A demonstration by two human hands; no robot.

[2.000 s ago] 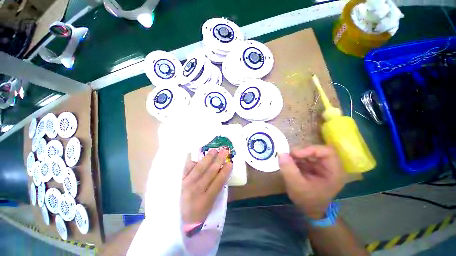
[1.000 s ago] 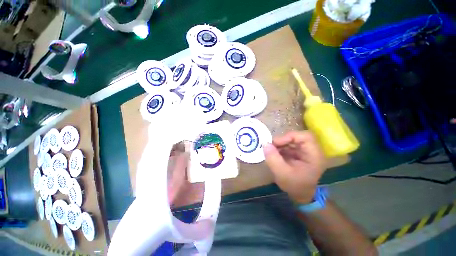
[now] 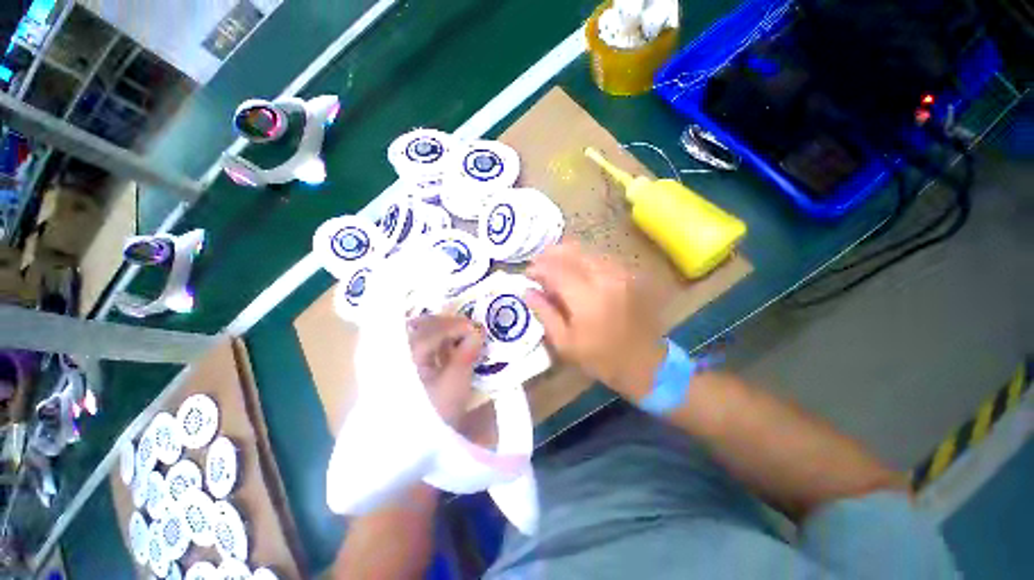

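Observation:
The glossy white fan housing (image 3: pixel 389 421) lies in front of me, its open end on the cardboard. A motor cover (image 3: pixel 507 318) with a dark ring is over the open end and hides most of its inside. My right hand (image 3: pixel 592 315) grips the cover's right edge with thumb and fingers. My left hand (image 3: pixel 450 368) is inside the curve of the housing, its fingers bent at the cover's left edge; what they grip is unclear. The lead wires cannot be made out.
More motor covers (image 3: pixel 484 165) are stacked ahead on the cardboard (image 3: pixel 556 119). A yellow squeeze bottle (image 3: pixel 686 227) lies to the right. Beyond are an amber tub (image 3: pixel 629 68) and a blue tray (image 3: pixel 782 193) with black units. Grille covers (image 3: pixel 196 419) lie at left; other housings (image 3: pixel 297 142) stand ahead.
My right hand has brought the cover left over the open housing end. My left hand has come up to the cover's edge. The view has turned and shifted.

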